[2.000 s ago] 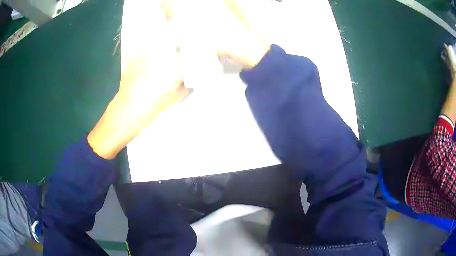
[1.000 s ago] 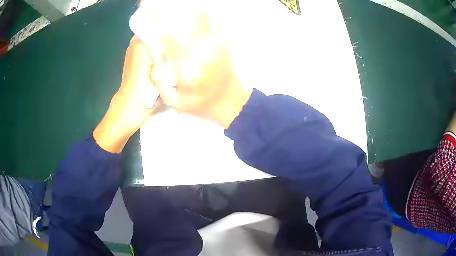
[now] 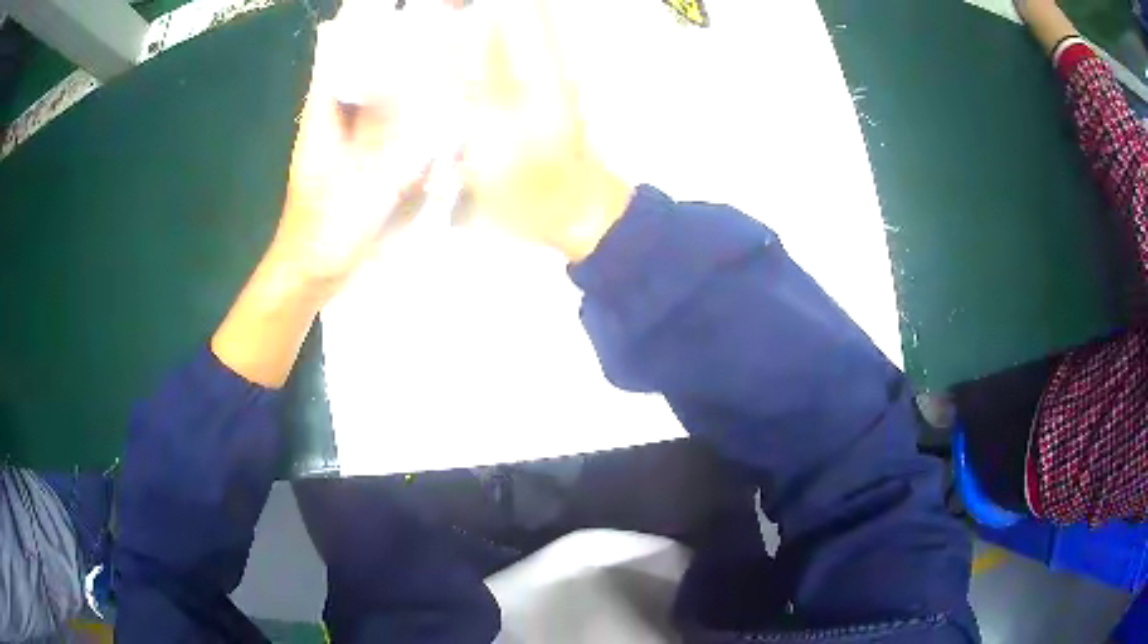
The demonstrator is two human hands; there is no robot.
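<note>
My left hand (image 3: 334,189) and my right hand (image 3: 523,157) are close together over the upper left part of the white work sheet (image 3: 604,352). Both are strongly overexposed, and their fingertips fade into the glare. A whitish shape, washed out, seems to lie between the fingers; its outline and kind cannot be told. Small dark patches show near the fingers of both hands. I cannot tell how either hand grips.
A yellow and black label (image 3: 687,11) shows at the top edge. The dark green bench (image 3: 151,239) extends on both sides. A pale worn rail and a grey post stand at upper left. A person in a red checked sleeve (image 3: 1108,138) reaches forward at right, beside a blue seat.
The hands were apart two seconds ago, then overlapped closely; now they are slightly separated, side by side. The neighbour's arm at right has moved forward along the bench.
</note>
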